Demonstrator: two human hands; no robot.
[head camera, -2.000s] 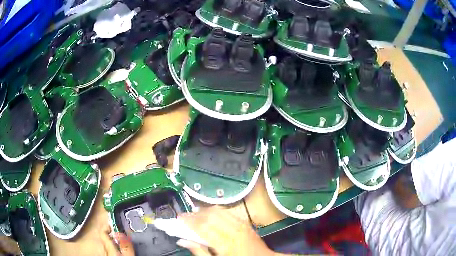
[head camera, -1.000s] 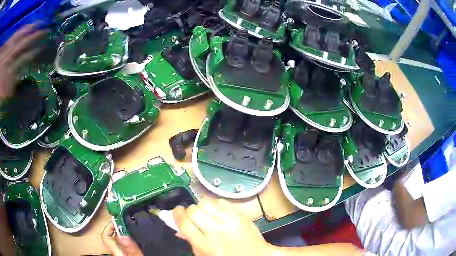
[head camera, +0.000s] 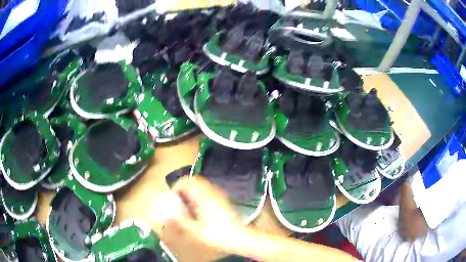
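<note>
My right hand (head camera: 207, 215) is blurred above the tan board, with its fingers around a blurred white glue bottle (head camera: 167, 205). Its fingertips are close to a loose black insert (head camera: 178, 176); I cannot tell whether they touch it. The green car shell (head camera: 122, 242) worked on before lies at the bottom edge, mostly cut off, with only its car-like end and part of its black interior showing. My left hand is not in view.
Green shells with black interiors stand at left (head camera: 105, 148), and others crowd the middle and right (head camera: 237, 120). A black parts heap (head camera: 168, 30) lies behind. A person's white sleeve (head camera: 378, 230) is at lower right. Blue bins (head camera: 30, 30) stand at upper left.
My right hand and the bottle have lifted out of the shell. The shell sits lower, mostly out of the picture. My left hand and another person's hand at far left have left view.
</note>
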